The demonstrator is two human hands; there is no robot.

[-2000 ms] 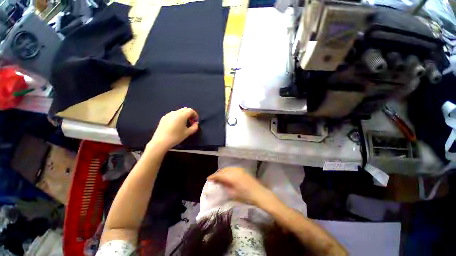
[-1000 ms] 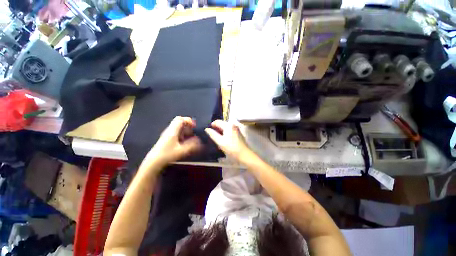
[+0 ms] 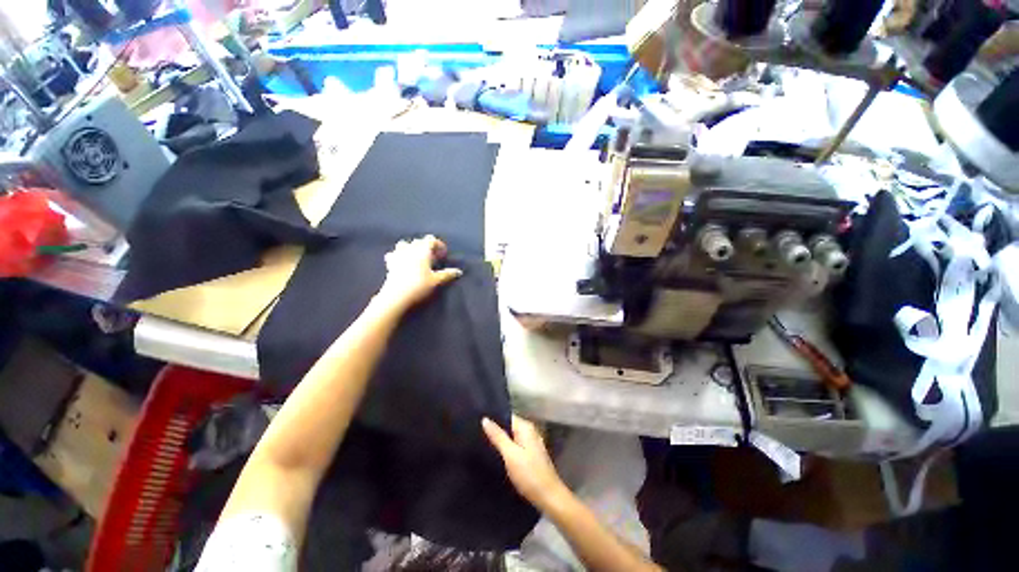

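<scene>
A stack of flat black fabric panels lies on yellow-tan cardboard left of the overlock machine. The near end of a panel hangs over the table's front edge towards the lap. My left hand is on the black cloth near the middle of the stack, fingers bent; whether it pinches a layer is unclear. My right hand is lower, at the right edge of the hanging part, thumb and finger at the cloth's border.
Crumpled black cloth lies at the left, before a grey fan box. A red basket is at knee level. A parts tray, orange-handled tool and white tape are at the right. A blue trough is behind.
My left hand has moved up the stack. My right hand has moved down and towards the lap, and black cloth now hangs over the table edge. The view has tilted up.
</scene>
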